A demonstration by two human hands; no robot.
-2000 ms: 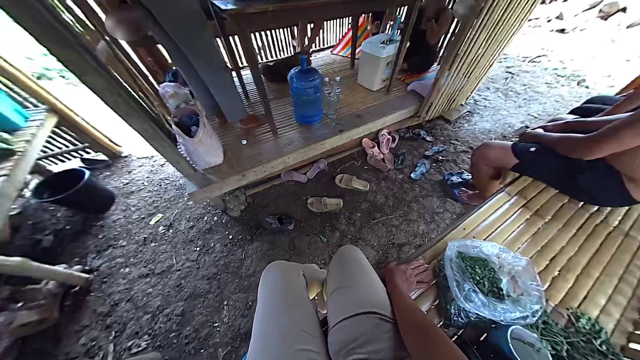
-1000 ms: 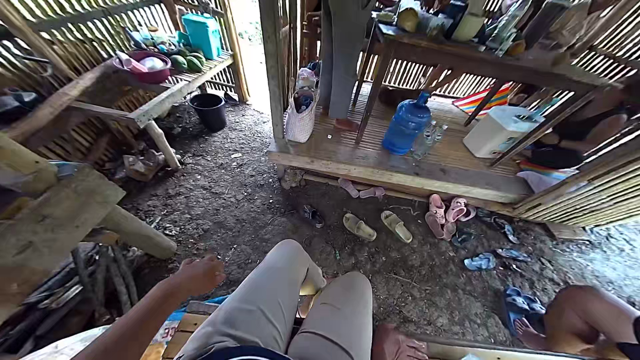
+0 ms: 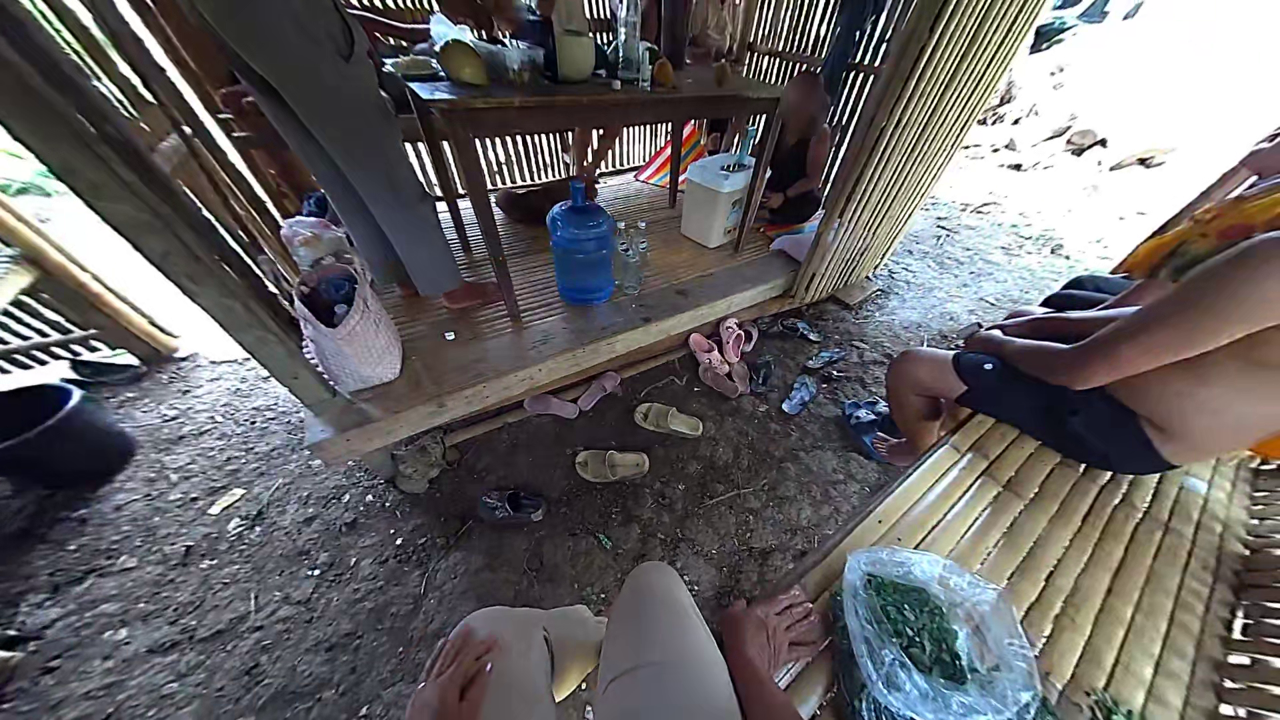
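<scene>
My left hand [image 3: 457, 677] rests on the thigh of my light trousers at the bottom of the view, holding nothing. On the edge of the bamboo bench [image 3: 950, 500], my right hand [image 3: 778, 632] lies palm down with its fingers apart. Close to the right of that hand stands a clear plastic bag [image 3: 985, 625], its top spread wide, with green leaves [image 3: 915, 625] inside. More green leaves [image 3: 1105, 706] lie on the bench beside the bag.
Several sandals and clogs [image 3: 668, 420] lie on the dirt before a raised bamboo floor. On it stand a blue water jug [image 3: 582, 250], glass bottles [image 3: 630, 258], a white container [image 3: 717, 200], a woven bag [image 3: 350, 335] and a wooden table [image 3: 600, 95]. A black bucket [image 3: 60, 435] stands left; a person sits right.
My left hand, raised out to the left one second ago, now lies on my thigh. The view has swung to the right since then.
</scene>
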